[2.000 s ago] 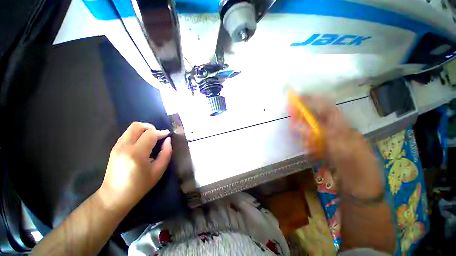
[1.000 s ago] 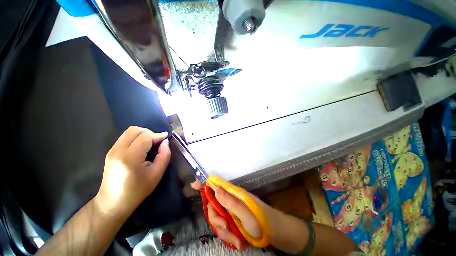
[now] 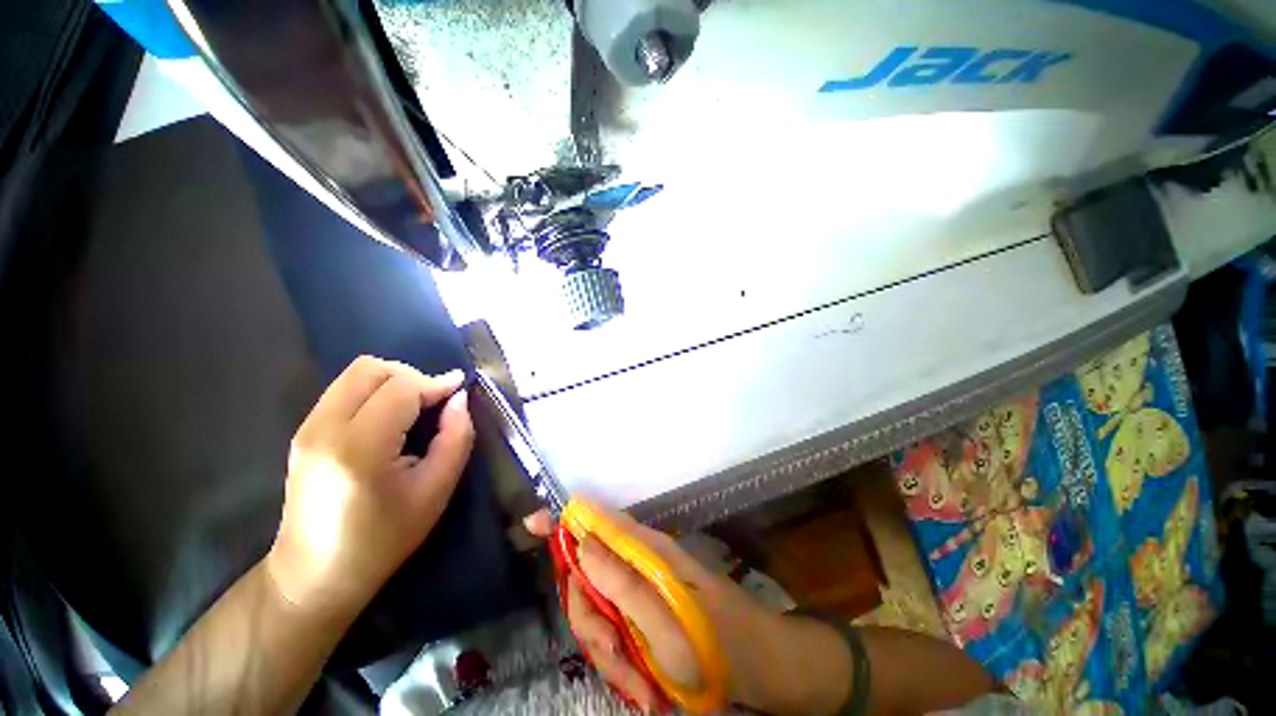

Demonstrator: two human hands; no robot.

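Observation:
A dark brown panel (image 3: 168,322) with matte navy cloth (image 3: 329,252) along its right side lies at the left of the machine. My left hand (image 3: 371,476) pinches the navy cloth's right edge between thumb and fingertips. My right hand (image 3: 658,602) holds scissors (image 3: 647,595) with one red and one orange-yellow handle. The blades point up and left, nearly together, and their tips are at the cloth edge beside my left fingertips. The exact spot between the tips is too small to tell.
The white sewing machine (image 3: 840,168) with "JACK" lettering stands ahead, its knurled dial (image 3: 593,297) just right of the cloth. A small dark block (image 3: 1115,241) lies at the table's right. Blue butterfly-patterned cloth (image 3: 1064,532) is below right.
Since two seconds ago my right hand has come from the right of the table to the cloth edge with the scissors. In the last second it has shifted only slightly. My left hand keeps its pinch.

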